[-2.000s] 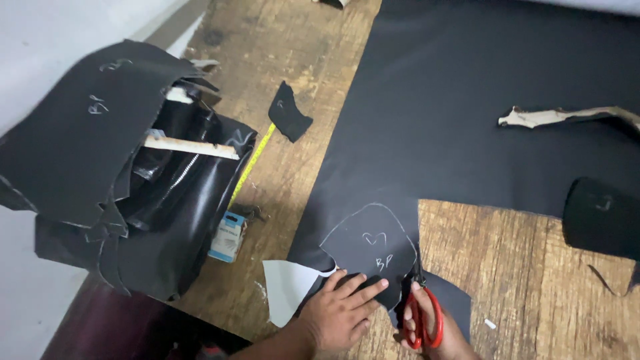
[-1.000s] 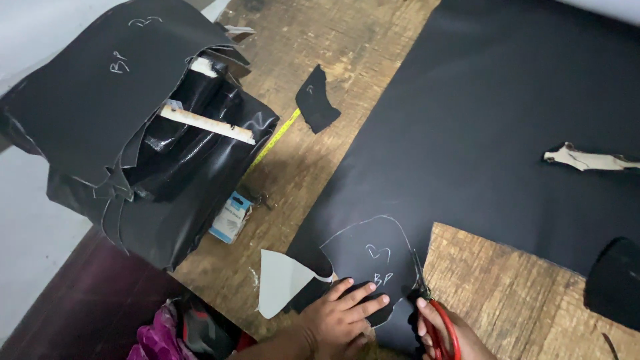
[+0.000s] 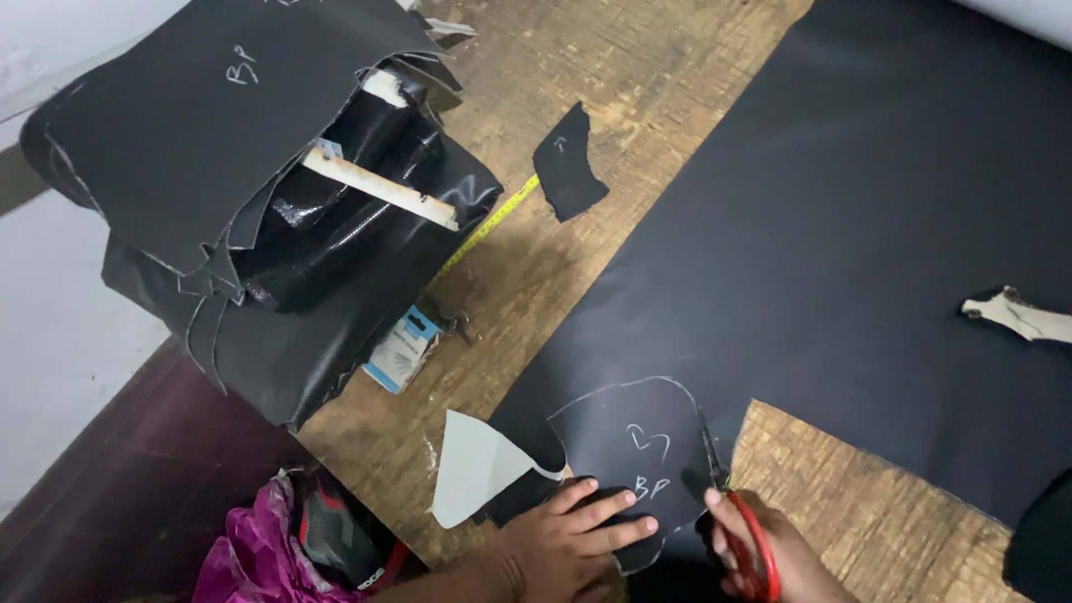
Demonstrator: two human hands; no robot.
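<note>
A large sheet of black leather-like material (image 3: 804, 251) lies over the wooden table. Near its lower edge a rounded outline in white chalk bears chalk marks. My left hand (image 3: 569, 532) presses flat on the lower left of the outlined part, fingers spread, holding nothing. My right hand (image 3: 770, 536) grips scissors with red handles (image 3: 758, 536), whose blades lie along the right side of the chalk line, at the cut edge. Just left of my left hand, a pale grey-white cut piece (image 3: 476, 469) rests partly against the black material. The lower ends of both hands leave the view.
Folded black material (image 3: 193, 142) with a pale strip (image 3: 381, 188) is piled at the left. Beside it are a yellow tape measure (image 3: 490, 226), a small chalk box (image 3: 402, 349) and a black cut piece (image 3: 569, 163). A pale scrap (image 3: 1017, 314) lies at right, magenta cloth (image 3: 251, 544) below.
The scissors have moved up along the right side of the chalk outline, with my right hand. My left hand still rests on the material. The view has shifted somewhat.
</note>
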